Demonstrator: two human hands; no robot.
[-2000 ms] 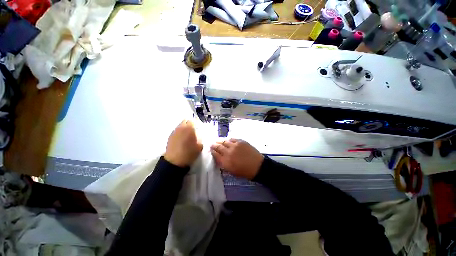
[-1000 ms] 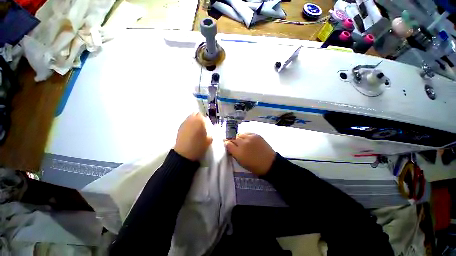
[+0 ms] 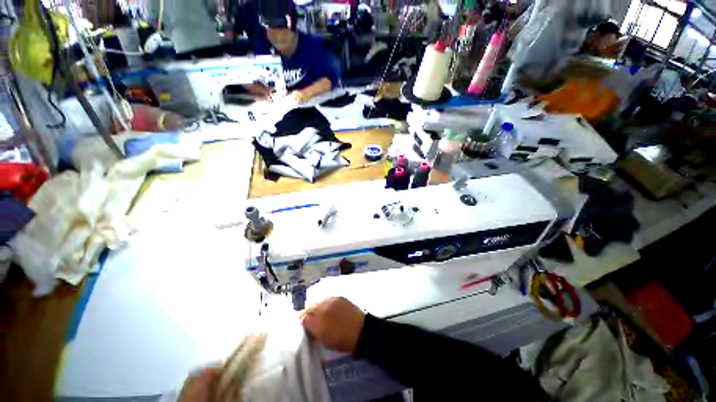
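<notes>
Off-white cloth hangs from just below the needle area over the table's front edge. My right hand grips its right edge just in front of the presser foot. My left hand is low at the bottom edge, partly cut off and blurred, on a bunched beige fold of the cloth. The white sewing machine head with a blue stripe and black panel stands beyond. Glare hides the cloth's edge at the needle.
A pale cloth heap lies at left. Dark and grey pieces, a blue-white disc and thread cones are behind the machine. Scissors lie at its right end. A person sits at another machine beyond.
The view has tilted up and shows the room. My left hand has moved from beside the needle down and left along the cloth. My right hand remains near the presser foot.
</notes>
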